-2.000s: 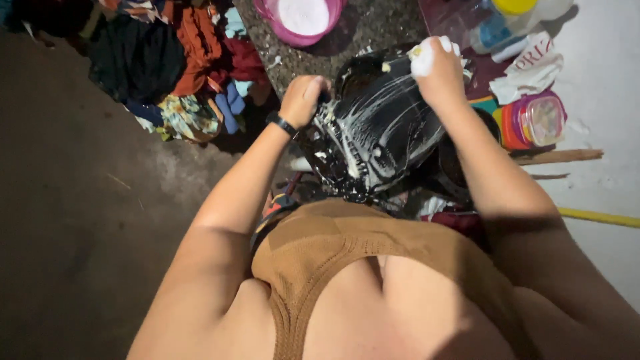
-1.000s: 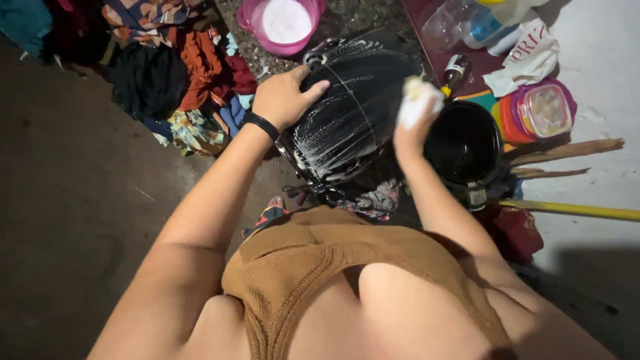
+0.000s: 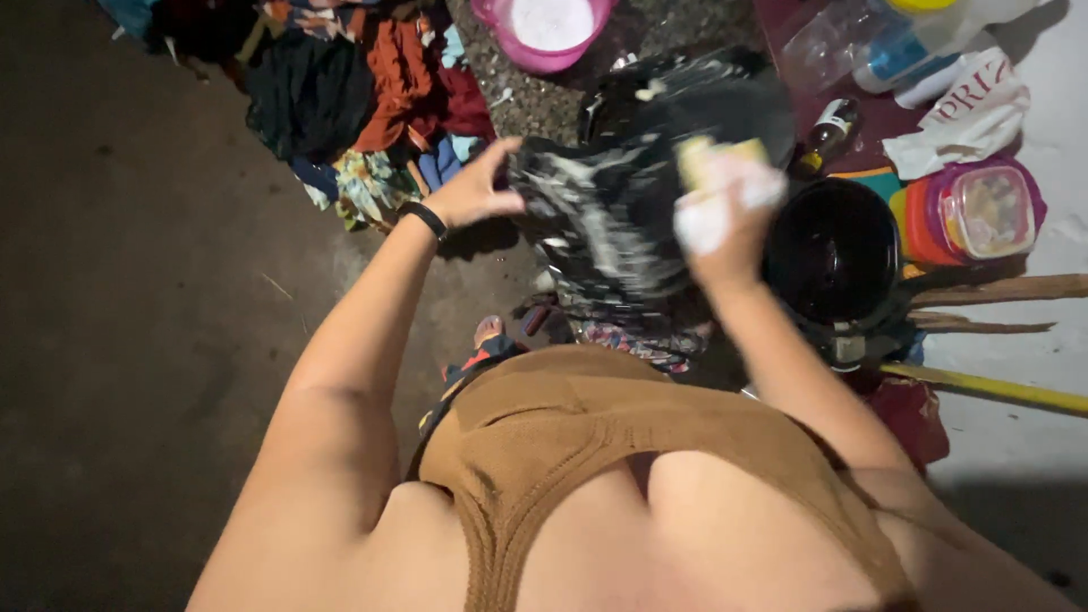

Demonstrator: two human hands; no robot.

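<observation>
A black item [image 3: 595, 212], glossy and streaked with white suds, lies on the speckled stone surface; motion blur hides its exact kind. My left hand [image 3: 480, 189], a black band on its wrist, is at the item's left edge with thumb and fingers spread. Whether it grips that edge I cannot tell. In my right hand [image 3: 735, 221] is a foamy yellow sponge [image 3: 722, 161], blurred, over the item's right side. Above the item stands a pink basin [image 3: 544, 55] of white, sudsy liquid.
Heaped clothes [image 3: 310, 93] are at the upper left. To the right are a black bucket [image 3: 833, 251], a small dark bottle [image 3: 829, 136], clear plastic bottles [image 3: 888, 51], a lidded plastic container [image 3: 990, 208], wood sticks [image 3: 1003, 291] and a yellow pole [image 3: 994, 387].
The black item lay flatter a second ago and now looks tilted or bunched. My right hand with the sponge has moved from beside the bucket to over the item.
</observation>
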